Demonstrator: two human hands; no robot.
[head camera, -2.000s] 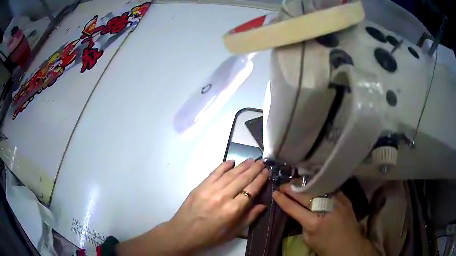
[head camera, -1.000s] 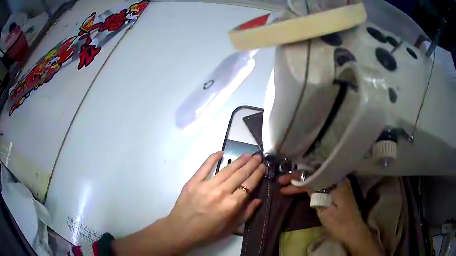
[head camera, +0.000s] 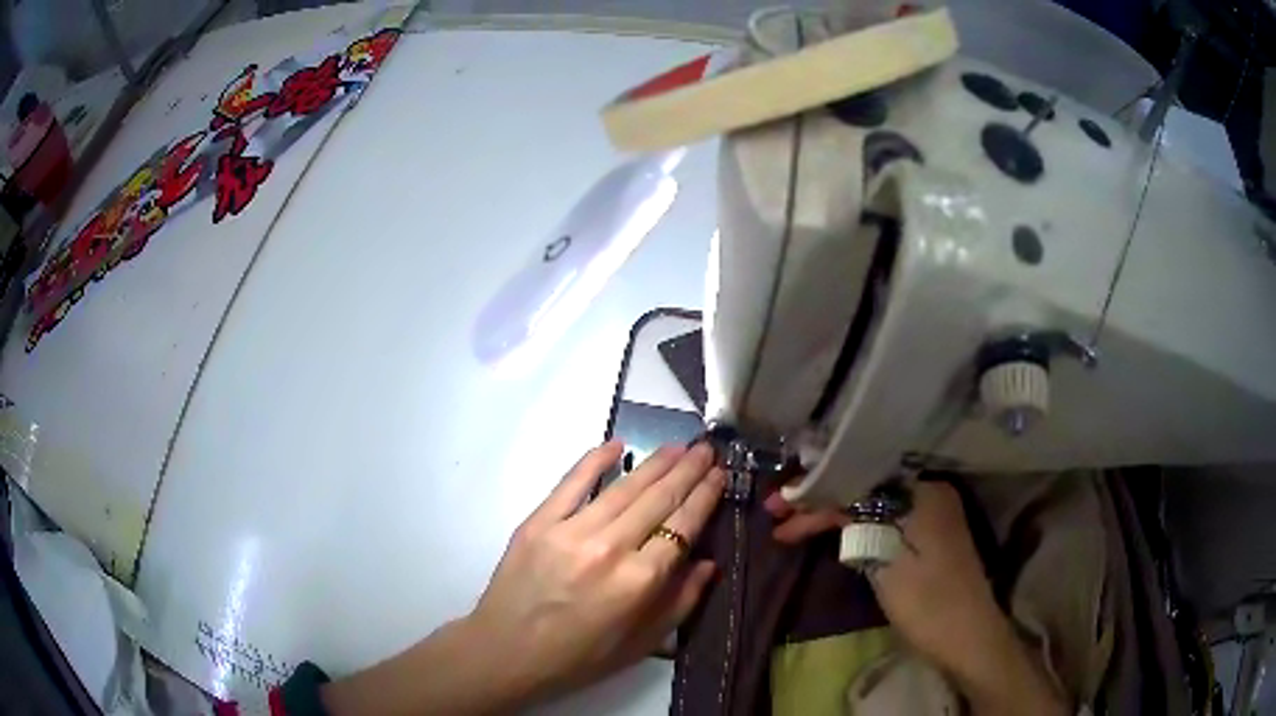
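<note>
Dark brown cloth (head camera: 826, 574) with a lengthwise stitched line lies under the presser foot (head camera: 745, 462) of the white sewing machine (head camera: 896, 322). An olive-yellow block (head camera: 826, 671) and beige-taupe cloth (head camera: 1064, 560) join it. My left hand (head camera: 602, 560), with a ring, lies flat, its fingertips on the cloth's left edge beside the foot. My right hand (head camera: 931, 567) is right of the foot, partly hidden by the machine head and a cream knob. Its fingertips rest at the brown cloth; whether they pinch it is hidden.
A shiny metal plate (head camera: 658, 424) is set in the white table (head camera: 350, 420) left of the foot. A pale tape roll (head camera: 784, 84) rests on the machine head. A cream tension knob (head camera: 1015, 385) sticks out in front. Red floral decoration (head camera: 231, 182) is at the upper left.
The view has shifted, so the machine sits further left. The right hand has moved back from the foot; more brown and olive cloth shows between the hands. The left hand stays on the cloth.
</note>
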